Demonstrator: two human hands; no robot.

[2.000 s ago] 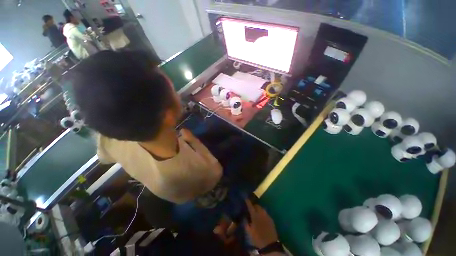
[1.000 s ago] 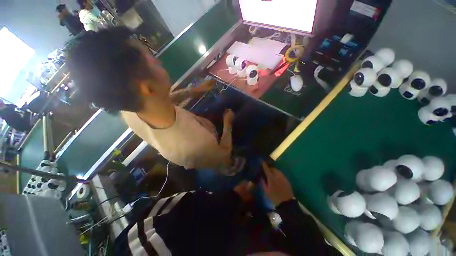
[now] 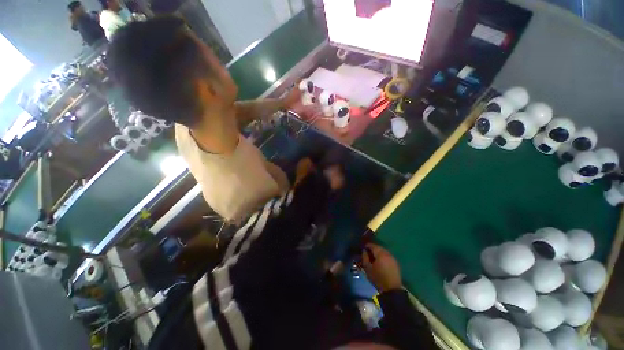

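Observation:
My right hand (image 3: pixel 383 268) is low in the middle, beside the near corner of the green-topped table (image 3: pixel 438 225). Its fingers are curled around or against something small and dark; whether they hold it is unclear. My left arm, in a black sleeve with white stripes, reaches forward beside the seated person. A blurred hand (image 3: pixel 334 176) past its cuff seems to be my left; its fingers are not clear. Nearest me on the green top lies a heap of white ball-head cameras (image 3: pixel 513 295). More cameras (image 3: pixel 518 126) stand along its far side.
A seated person (image 3: pixel 222 160) is at the left, one arm reaching to wired cameras (image 3: pixel 340 113) on the pink mat. Behind are a bright monitor (image 3: pixel 383 31) and a yellow tape roll (image 3: pixel 396 87). A white mouse (image 3: pixel 399 127) lies right. The table has a pale yellow edge rail (image 3: pixel 424 176).
My striped left sleeve has come into view and stretched forward. The seated person's arm has reached to the wired cameras. My right hand stays by the table corner. The view has shifted.

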